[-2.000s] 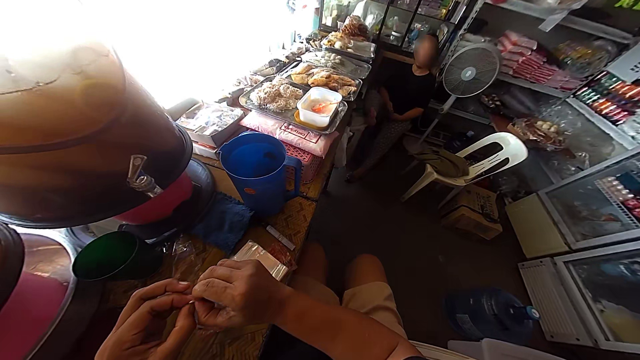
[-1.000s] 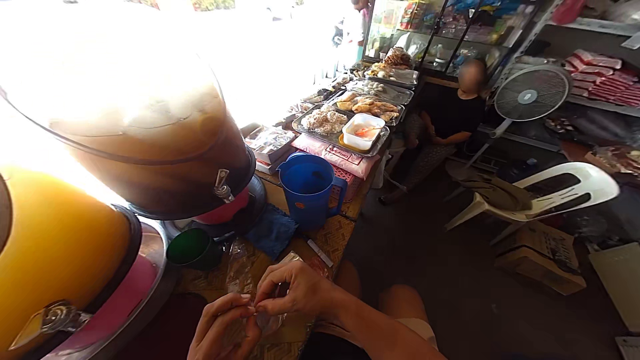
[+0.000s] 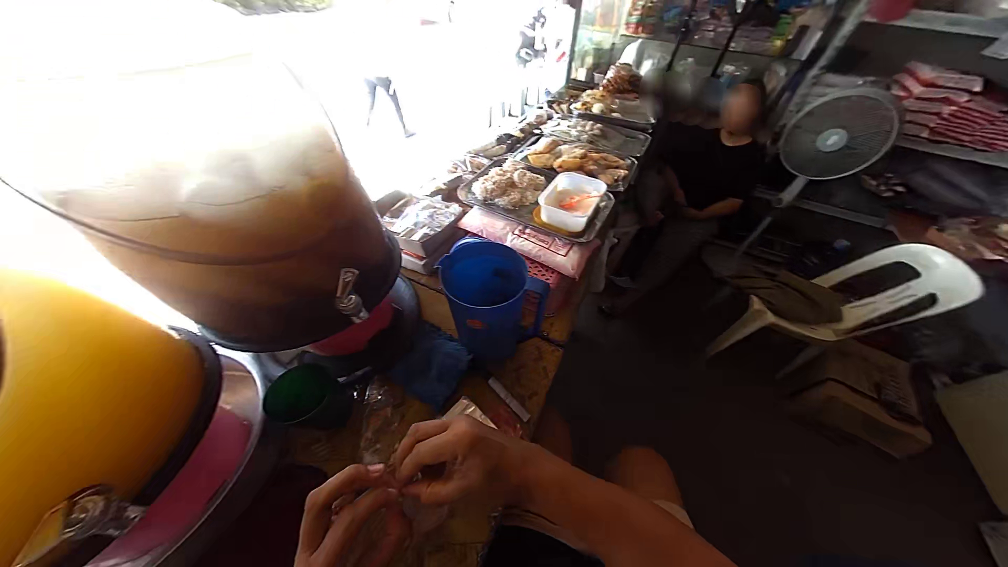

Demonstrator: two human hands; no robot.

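Note:
My left hand (image 3: 354, 516) and my right hand (image 3: 465, 465) meet at the bottom centre, fingertips pinched together on a small clear plastic bag (image 3: 425, 512), mostly hidden by the fingers. Just beyond them on the wooden table (image 3: 543, 366) lie more clear plastic (image 3: 378, 413), a packet (image 3: 471, 411) and a white strip-like object (image 3: 509, 398). A blue plastic pitcher (image 3: 488, 307) stands farther back, with a dark blue cloth (image 3: 431, 362) at its left. The green plastic cup (image 3: 303, 394) is left of the cloth.
Two large drink dispensers, one with brown liquid (image 3: 260, 260) and one with yellow (image 3: 94, 409), fill the left. Trays of food (image 3: 512, 185) and a white tub (image 3: 572, 203) line the back. At right are a seated person (image 3: 713, 169), a fan (image 3: 841, 134), a white plastic chair (image 3: 906, 295) and a carton (image 3: 862, 402).
The view has swung left, bringing the yellow dispenser into sight. Both hands stay close together at the small plastic bag, with slight finger changes.

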